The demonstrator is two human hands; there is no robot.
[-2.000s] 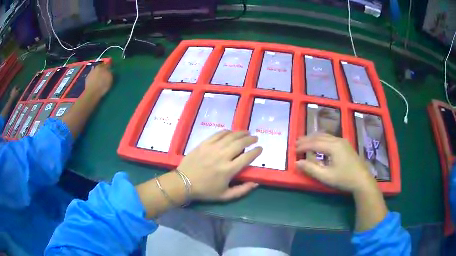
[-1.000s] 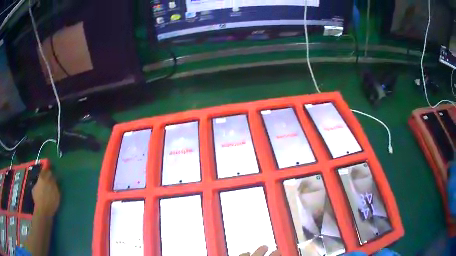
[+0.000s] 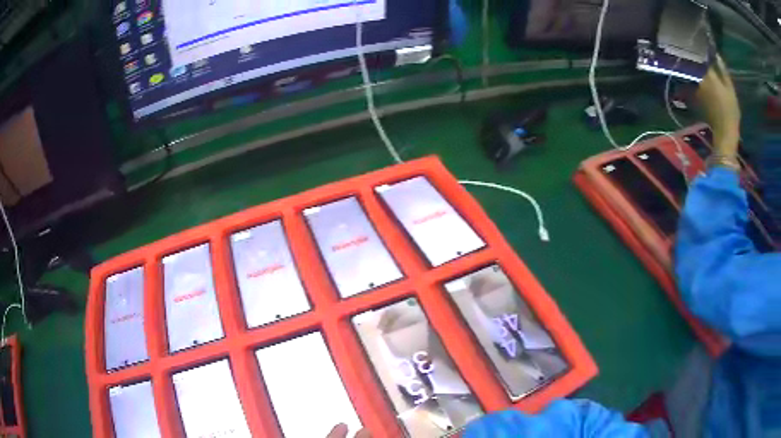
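Note:
A red-orange foam tray (image 3: 295, 335) holds two rows of phones. The far-row phones, such as the rightmost one (image 3: 431, 221), show pale screens with red text. In the near row, the third phone (image 3: 300, 376) is bright white. The fourth (image 3: 414, 368) and fifth (image 3: 507, 332) show a picture with large digits. Fingertips rest at the third phone's lower end, cut off by the bottom edge; which hand they belong to cannot be told. A blue sleeve lies at the bottom right, with no hand visible at its end. The rest of my hands is out of the picture.
Another worker's hand (image 3: 721, 107) holds a phone (image 3: 683, 43) over a second tray (image 3: 618, 224) at right. A white cable (image 3: 514, 190) lies behind my tray. A lit monitor (image 3: 283, 64) and a small black device (image 3: 512, 137) stand behind. Another tray's edge shows at far left.
The view has turned right, so the tray appears farther left. The fourth near-row phone now shows large digits. The neighbour at right has come into view holding a phone.

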